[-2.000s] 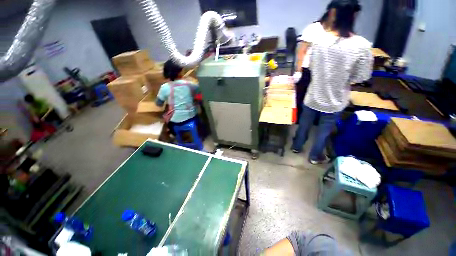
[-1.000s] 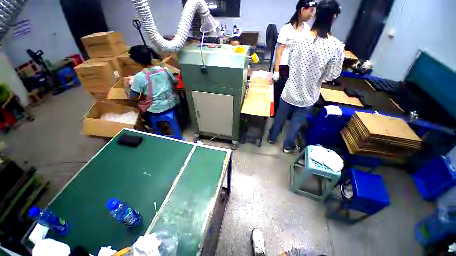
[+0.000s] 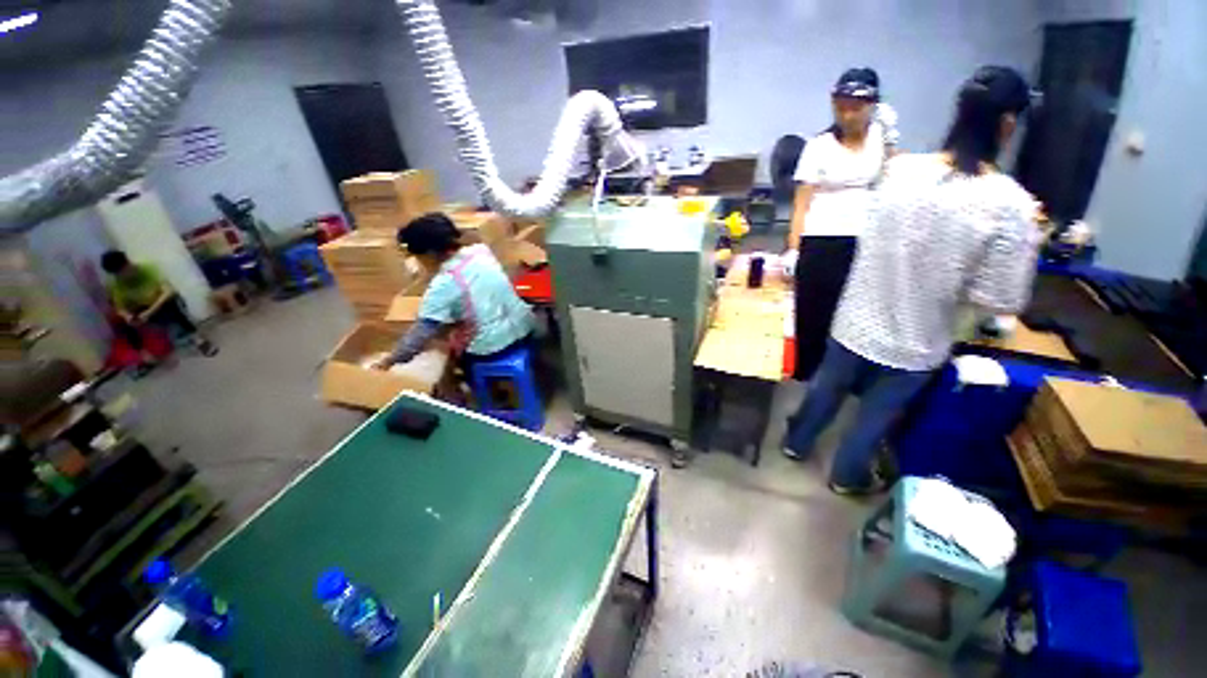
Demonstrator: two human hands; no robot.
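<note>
Neither of my hands is in view. Nearest in front of me is a green-topped worktable (image 3: 490, 536) with a pale dividing strip. Two clear blue water bottles stand or lean on it, one near its middle front (image 3: 357, 612) and one at the left (image 3: 189, 596). A small dark block (image 3: 412, 421) lies at the table's far edge. White crumpled material (image 3: 178, 661) is at the lower left, cut off by the picture's edge.
A green cabinet machine (image 3: 629, 298) stands behind the table, a side table (image 3: 748, 325) beside it. A seated person reaches into an open carton (image 3: 364, 384). Two people stand at the right near stacked brown sheets (image 3: 1125, 431). A grey-green stool (image 3: 927, 570) and blue stool (image 3: 1079, 623) stand at right.
The view has shifted left and up since one second ago. The standing person in white now faces this way. The seated person's arm now reaches into the open carton.
</note>
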